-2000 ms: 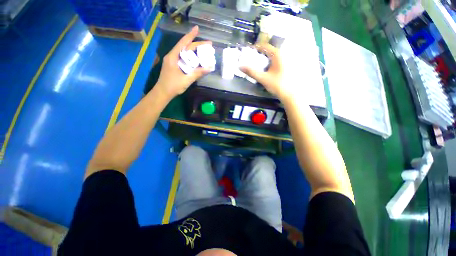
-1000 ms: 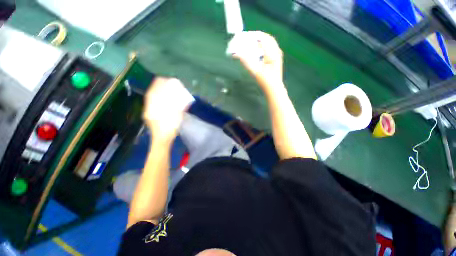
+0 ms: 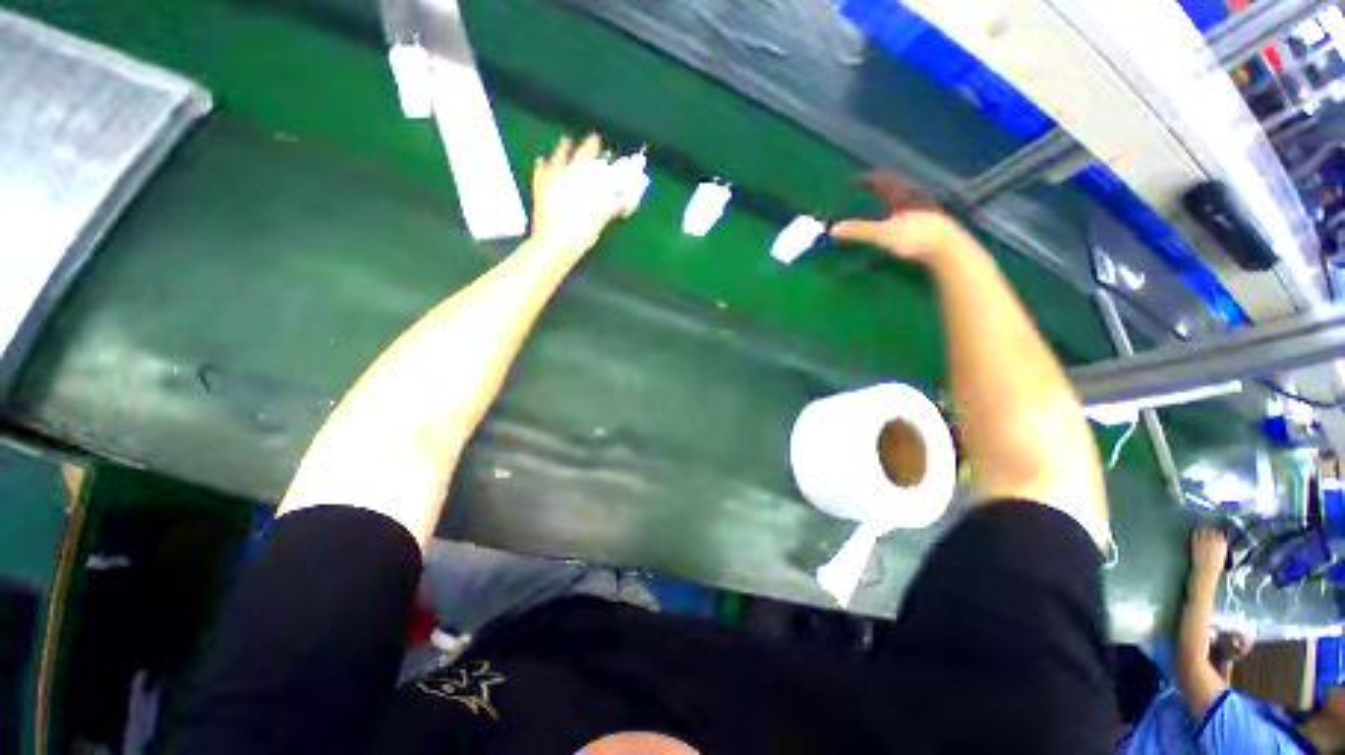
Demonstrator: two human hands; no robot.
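Observation:
My left hand [image 3: 572,199] is over the green conveyor belt, its fingers around a white plastic housing [image 3: 631,180] with thin pins at its top end. A second white housing [image 3: 707,208] and a third [image 3: 798,239] lie on the belt to the right, apart from each other. My right hand [image 3: 903,232] is beside the third housing, fingers spread and slightly blurred; its thumb is close to that housing, and nothing shows held in it. Another white housing [image 3: 412,80] lies at a long white strip [image 3: 475,148] left of my left hand.
A thick white roll [image 3: 863,456] stands on the bench near my right forearm. A white tray [image 3: 103,118] is at the far left. A metal frame bar [image 3: 1210,359] crosses at the right. Another person's arm [image 3: 1202,612] is at the lower right.
The view has swung right, from the press to the conveyor. The housings that were in my hands at the press are no longer bunched there; several now lie apart on the belt, and my right hand is empty.

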